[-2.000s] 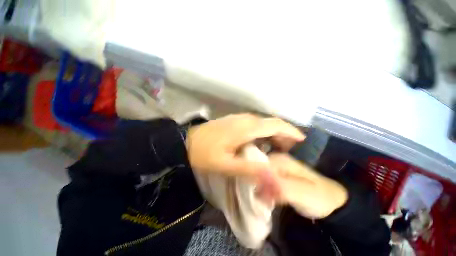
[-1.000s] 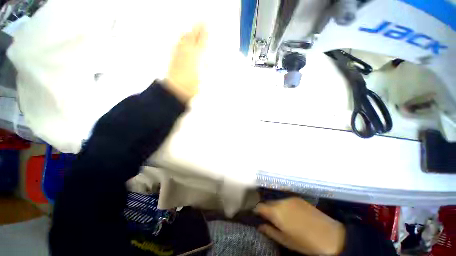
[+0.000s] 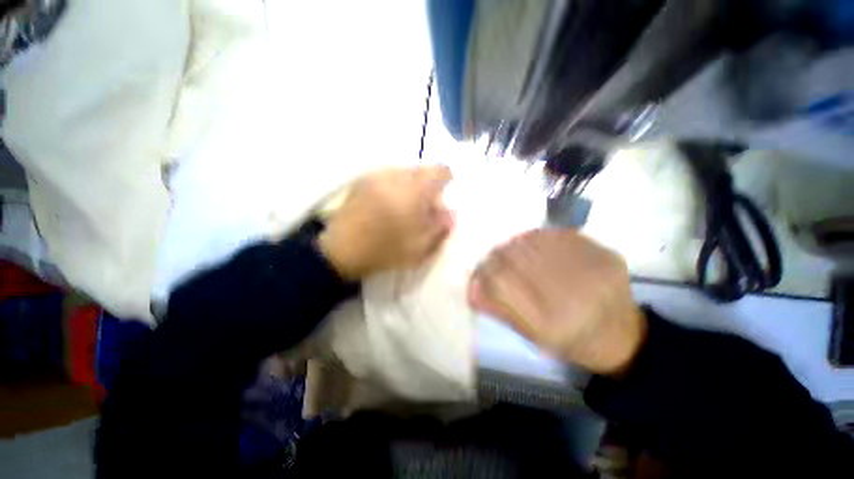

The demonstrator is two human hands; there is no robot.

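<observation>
A cream fabric piece [image 3: 421, 341] lies on the machine table below the needle area and hangs over the front edge toward my lap. My left hand [image 3: 389, 223] is closed on its upper left part, fingertips near the glare under the machine head. My right hand [image 3: 562, 295] is at its right edge, fingers bent and blurred; whether they pinch the cloth cannot be told. The sewing machine head [image 3: 599, 75] is above both hands, blurred. The presser foot and needle are lost in glare and blur.
Black shears [image 3: 735, 234] lie right of the needle area. Large cream fabric panels [image 3: 94, 140] are heaped at the left. A flat black rectangle [image 3: 843, 318] is at the far right. A blue basket [image 3: 117, 351] and red items show below the table at left.
My left hand has moved down and right onto the cream piece. My right hand has risen from below the table edge to the tabletop. The view has moved closer to the machine head.
</observation>
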